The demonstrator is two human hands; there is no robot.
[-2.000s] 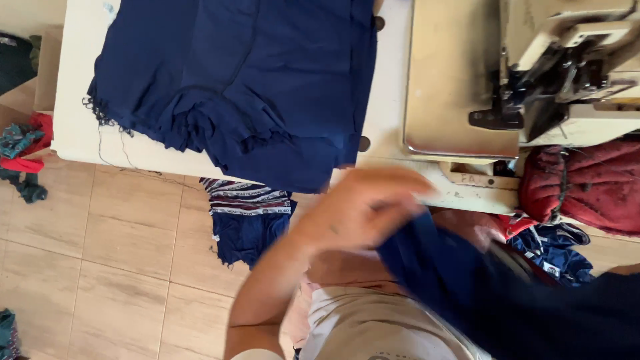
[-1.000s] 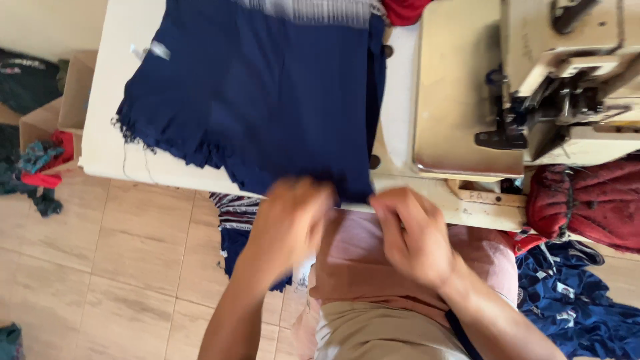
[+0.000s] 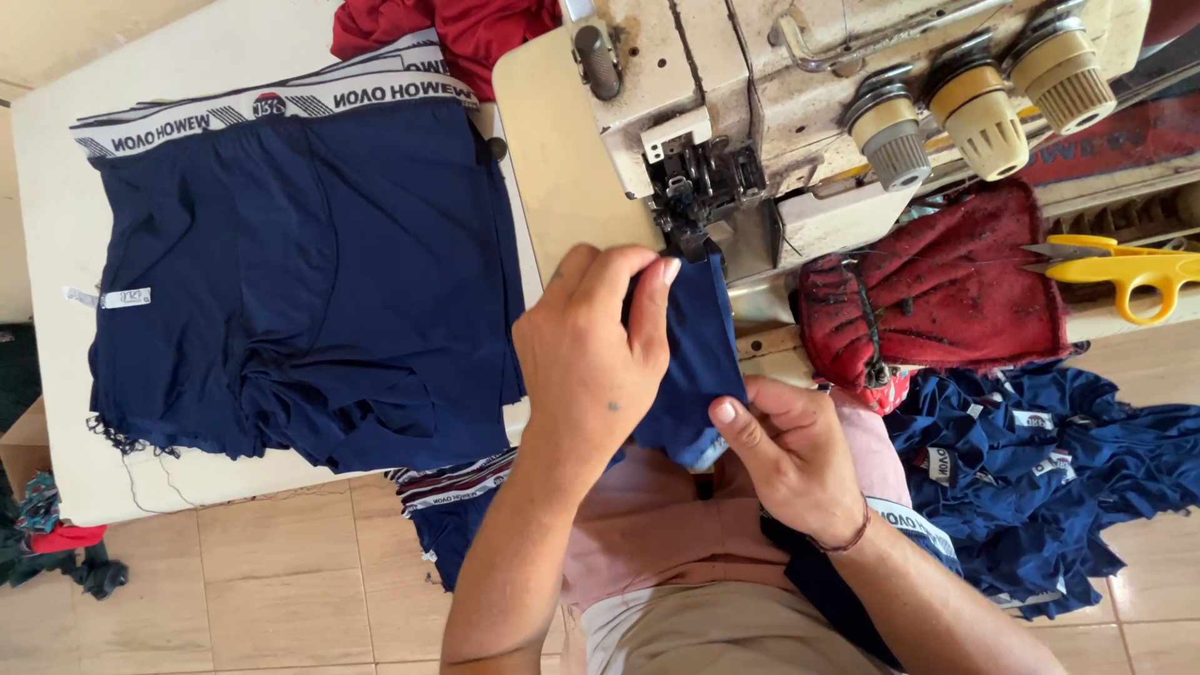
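Note:
My left hand (image 3: 595, 361) pinches the upper edge of a navy fabric piece (image 3: 692, 352) right at the presser foot (image 3: 692, 242) of an overlock sewing machine (image 3: 675, 103). Lower down, my right hand (image 3: 797, 450) grips the same fabric's edge between thumb and fingers. The fabric hangs from the foot over the table edge toward my lap. Left of the machine, navy boxer shorts (image 3: 309, 262) with white printed waistbands lie stacked on the white table (image 3: 70, 375). More navy cloth with a white band lies across my lap, partly under my right forearm.
Yellow thread snips (image 3: 1125, 272) lie right of a dark red cloth pad (image 3: 937, 281). Below them is a heap of navy garments (image 3: 1022, 478). Red fabric (image 3: 403, 23) lies behind the stack. Striped and navy cloth (image 3: 455, 502) hangs below the table edge. Tension knobs (image 3: 975, 117) stick out of the machine.
Both hands have moved from the front edge of the garment stack to the sewing machine, where they now hold navy fabric at the foot. The view has shifted toward the machine.

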